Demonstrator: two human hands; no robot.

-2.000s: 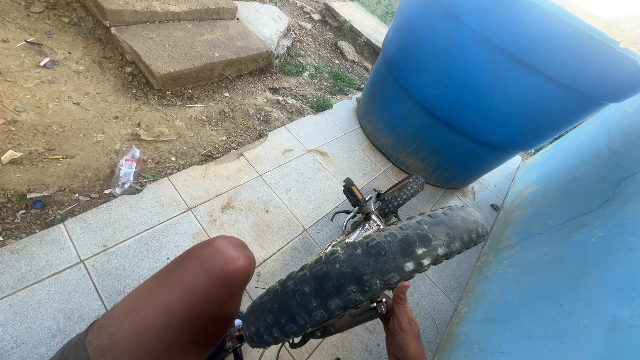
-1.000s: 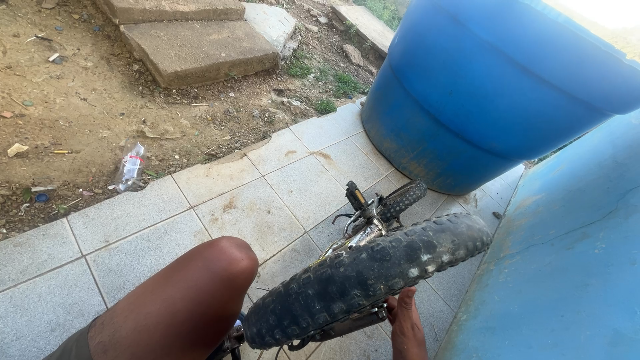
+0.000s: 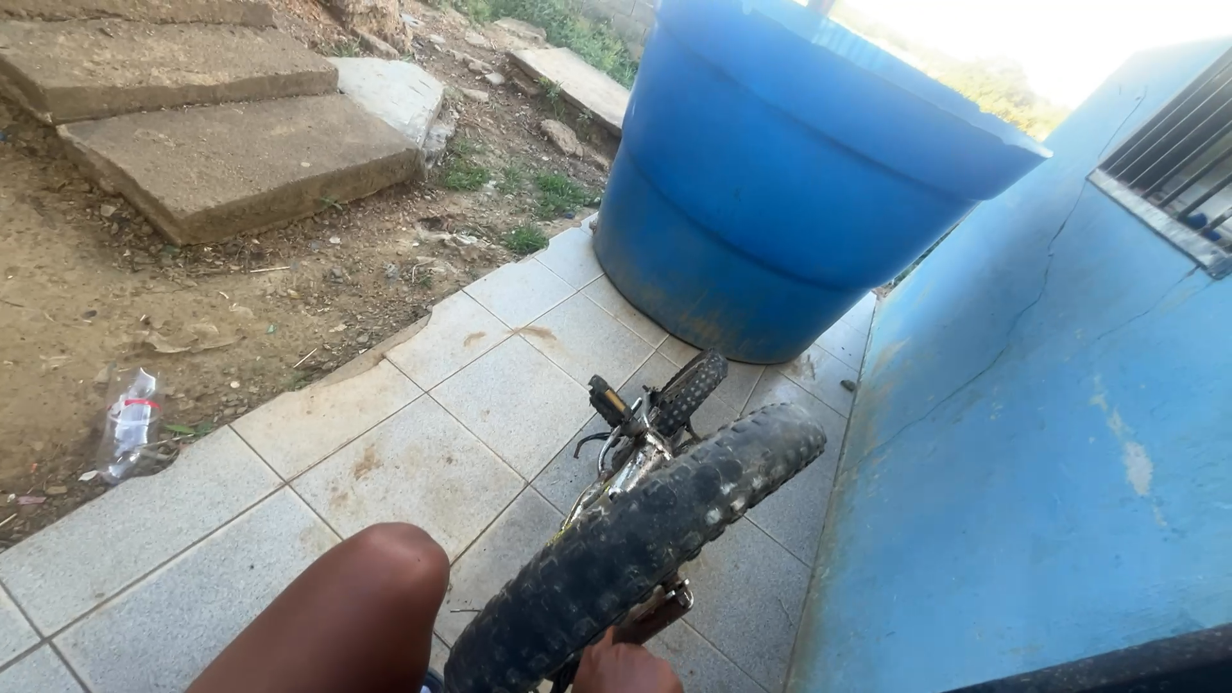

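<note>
A bicycle stands tipped on the tiled floor, its knobby black tyre (image 3: 640,539) nearest to me and a smaller-looking second wheel (image 3: 690,390) farther off, beside the handlebar grip (image 3: 607,397). At the bottom edge my right hand (image 3: 626,666) is by the right side of the near wheel, close to a dark bar-like part (image 3: 656,612); its fingers are mostly hidden, so whether it grips anything does not show. My left hand is out of view. My bare knee (image 3: 395,568) is left of the tyre.
A large blue plastic tank (image 3: 770,192) stands on the tiles ahead. A blue wall (image 3: 1011,462) with a barred window (image 3: 1184,154) runs along the right. Concrete steps (image 3: 241,159) and a crushed plastic bottle (image 3: 132,423) lie on the dirt at left.
My right hand has moved down and back along the wheel, from beside the bar-like part to the bottom edge. The view has tilted up and right, showing the window.
</note>
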